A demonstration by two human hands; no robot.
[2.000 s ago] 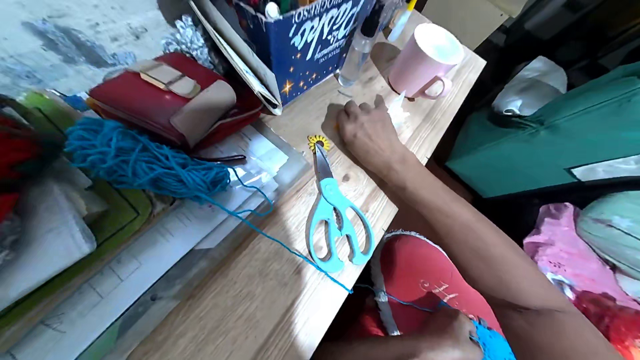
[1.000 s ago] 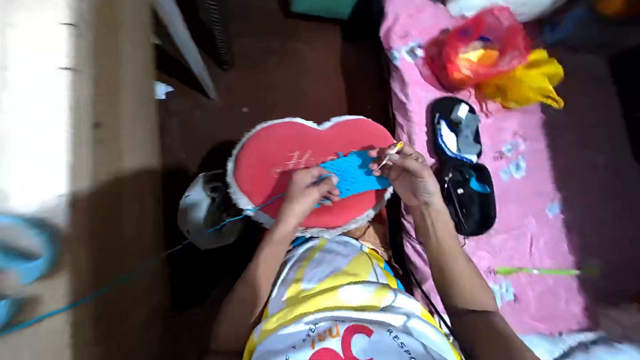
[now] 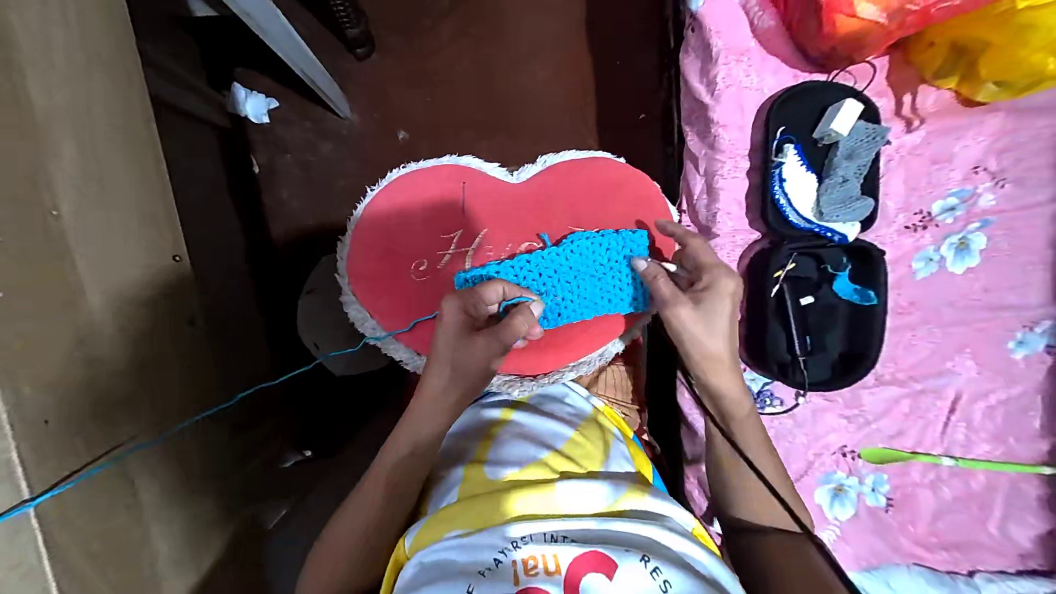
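Observation:
A blue crocheted rectangle (image 3: 577,276) lies over a red heart-shaped cushion (image 3: 511,198) with white furry trim, in my lap. My left hand (image 3: 491,322) pinches its lower left part, with a loop of blue yarn at the fingers. From there the blue yarn (image 3: 247,394) runs taut to the lower left, out of view. At the right edge of the crocheted piece, my right hand (image 3: 693,285) holds a thin tool, likely a crochet hook (image 3: 667,266), mostly hidden by the fingers.
An open black zip case (image 3: 817,330) with crocheted pieces lies on a pink floral cloth (image 3: 949,346) at right, below red and yellow plastic bags (image 3: 994,54). A green-handled item (image 3: 916,457) lies lower right. A wooden tabletop (image 3: 82,247) borders the left; a dark cable crosses my right forearm.
The view has swung from the tabletop to my lap. My right hand, earlier over the table near the mug, is now at the crocheted piece. Since one second ago, both hands remain at it.

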